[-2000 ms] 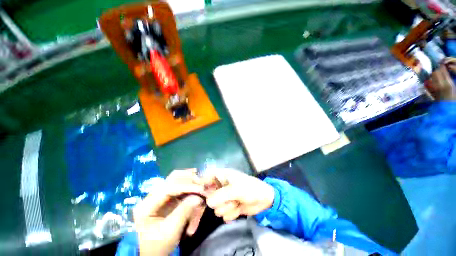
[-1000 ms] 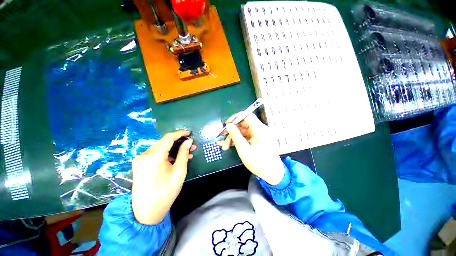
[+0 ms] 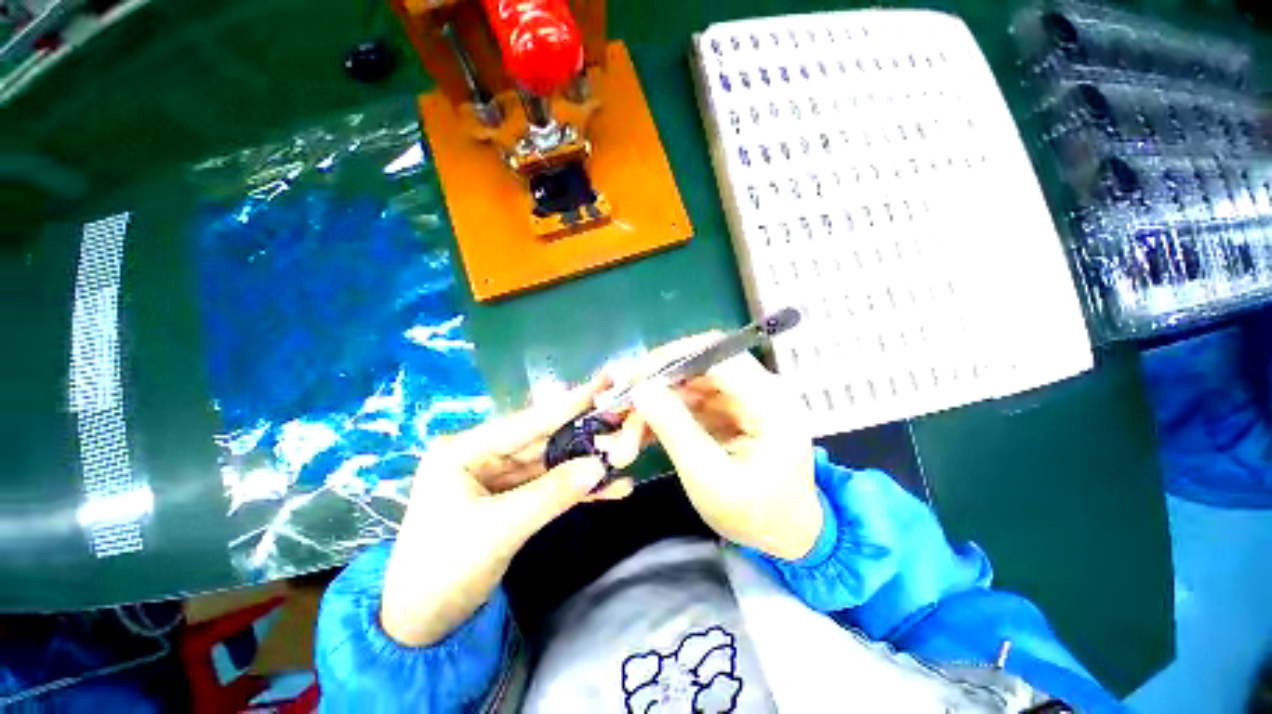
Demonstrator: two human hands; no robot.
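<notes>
My left hand point(image 3: 481, 509) holds a small round black housing point(image 3: 575, 441) between thumb and fingers, low in the middle of the view. My right hand point(image 3: 732, 453) holds slim silver tweezers point(image 3: 705, 359), their rear end up to the right and their tip end at the housing. The two hands are close together, and the right fingers are beside the housing. The exact tip of the tweezers and anything in it are too small to tell.
A press with an orange base point(image 3: 635, 230) and red handle point(image 3: 537, 49) stands ahead. A white parts tray point(image 3: 907, 237) and clear blister trays point(image 3: 1186, 209) lie right. Blue film in a shiny bag point(image 3: 328, 321) and a gridded strip point(image 3: 101, 363) lie left. A blue sleeve point(image 3: 1211, 405) shows far right.
The tweezers and right hand have moved from the small gridded sheet to the black housing. My left hand has moved right and turned the housing upward. The gridded sheet is no longer visible.
</notes>
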